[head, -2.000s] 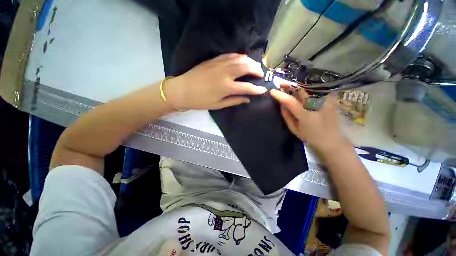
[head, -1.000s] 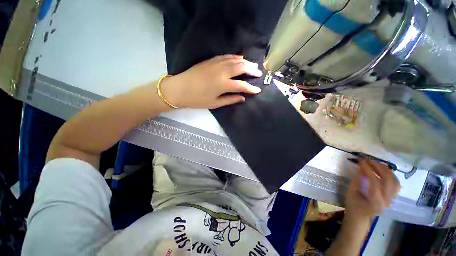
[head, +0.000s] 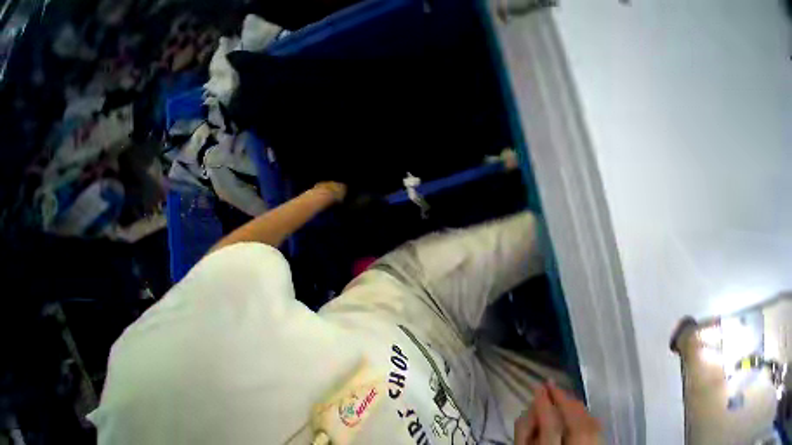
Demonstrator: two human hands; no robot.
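Observation:
My left arm reaches down into a dark space beside the blue fabric bin (head: pixel 195 226). The wrist shows, but my left hand (head: pixel 354 196) is lost in the dark, so what it touches is hidden. Black material (head: pixel 391 104), probably fabric, fills the dark area inside the blue edges. My right hand (head: pixel 556 419) is near the table's front edge at the bottom, cut off by the picture's rim, with fingertips close together; whether it holds something cannot be told.
The white table (head: pixel 686 156) with its grey front edge (head: pixel 577 200) runs down the right side. The beige machine bed (head: pixel 712 395) is at lower right under a bright light. White scraps (head: pixel 230 169) hang over the blue bin. Blurred clutter lies at far left.
The view has swung left and down. My left hand has left the black panel at the needle and gone below the table. My right hand has moved from the snips to the table's front edge.

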